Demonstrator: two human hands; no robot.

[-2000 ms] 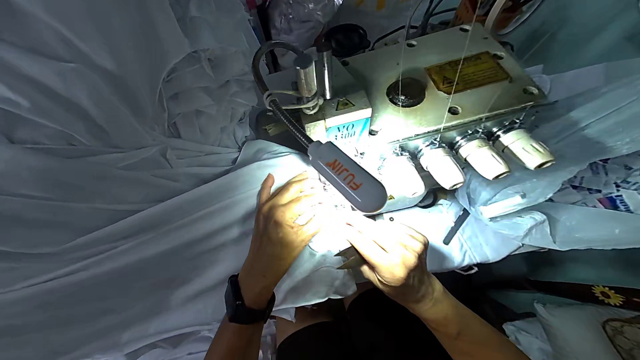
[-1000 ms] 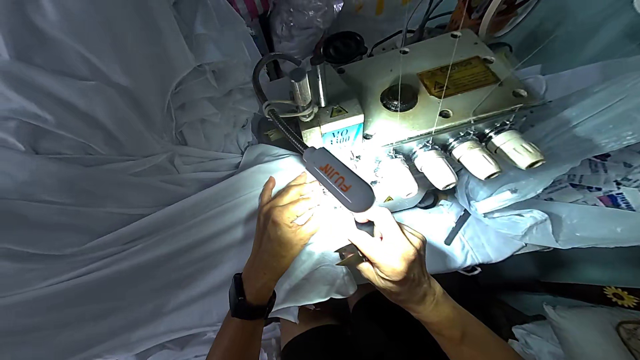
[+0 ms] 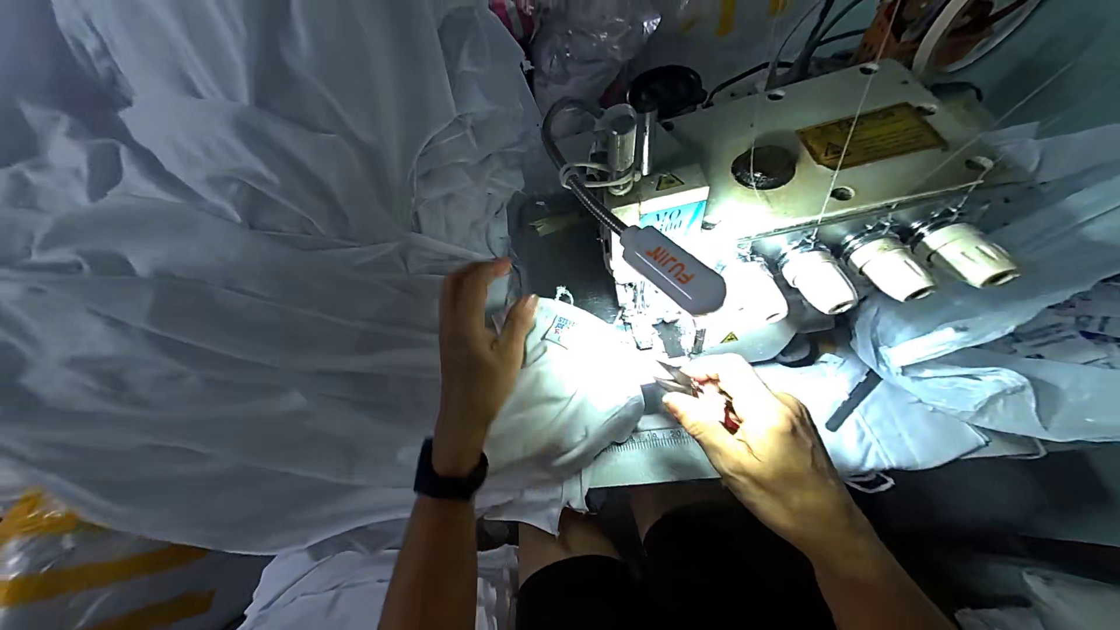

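Observation:
White fabric (image 3: 569, 407) with a small printed label lies at the overlock-type sewing machine (image 3: 770, 166), left of its brightly lit needle area. My left hand (image 3: 479, 341), a black band on its wrist, is at the fabric's left edge with thumb and fingers apart; whether the fingertips touch the cloth is unclear. My right hand (image 3: 752, 429) is closed around small thread snips (image 3: 675, 380), their metal blades pointing left toward the glare by the presser foot. Red handle parts show between the fingers. A grey lamp head (image 3: 674, 269) hangs over the needle area.
Large heaps of white fabric (image 3: 245, 289) fill the left side. Several pale thread tension knobs (image 3: 967, 252) line the machine's front. A measuring scale (image 3: 652, 440) runs along the table's near edge. More white cloth and plastic (image 3: 954, 385) lie at the right. A taped bundle (image 3: 105, 569) is at the lower left.
My left hand has moved left, away from the needle area, and its fingers have spread. The labelled fabric and the scale have come into sight. The snips' blades now point left from my right hand.

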